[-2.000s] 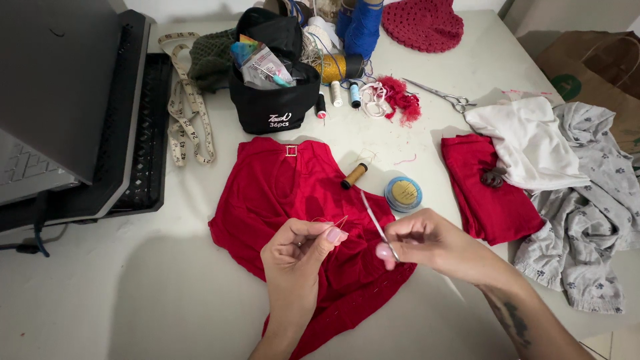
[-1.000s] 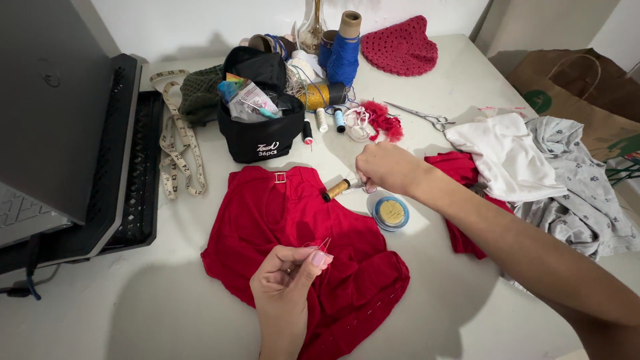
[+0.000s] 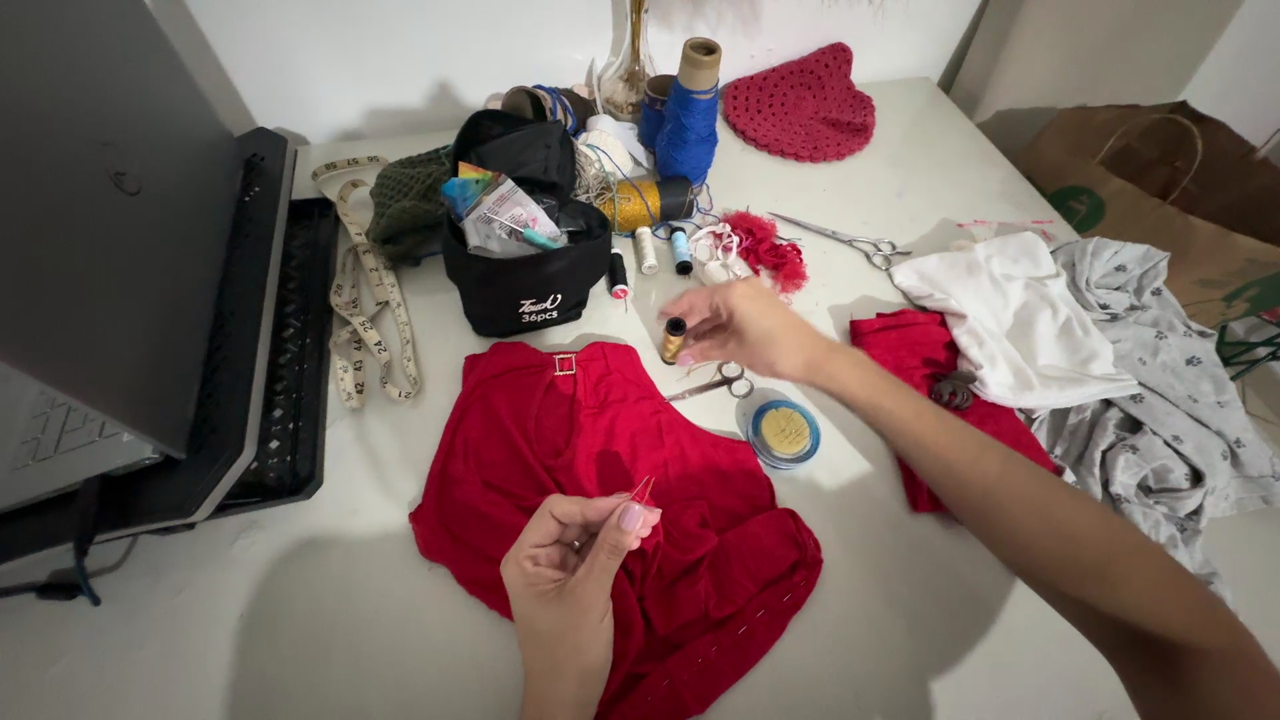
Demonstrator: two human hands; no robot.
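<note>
A red garment (image 3: 600, 450) with a small square buckle lies spread on the table, a line of pale stitches or pins along its lower right edge. Above it, my left hand (image 3: 575, 560) pinches a thin thread (image 3: 643, 490) between thumb and index finger; whether a needle is there too cannot be told. Beyond the garment's upper right edge, my right hand (image 3: 740, 325) is at a small gold thread spool (image 3: 673, 340), its fingertips on the spool's side. Just below that hand lie small scissors (image 3: 710, 383), and beside them a round blue-rimmed pin container (image 3: 784, 434).
Behind are a black pouch (image 3: 525, 285), thread spools (image 3: 646, 251), a blue yarn cone (image 3: 687, 130) and larger scissors (image 3: 850, 240). A laptop (image 3: 90, 250) and a tape measure (image 3: 375, 290) stand left. Folded white cloth (image 3: 1010, 320) and patterned grey cloth (image 3: 1170, 370) lie right.
My right hand has moved from near my left hand to the far side of the garment, and the gold spool, lying on the table two seconds ago, is now upright at its fingers. Small scissors now lie beside it.
</note>
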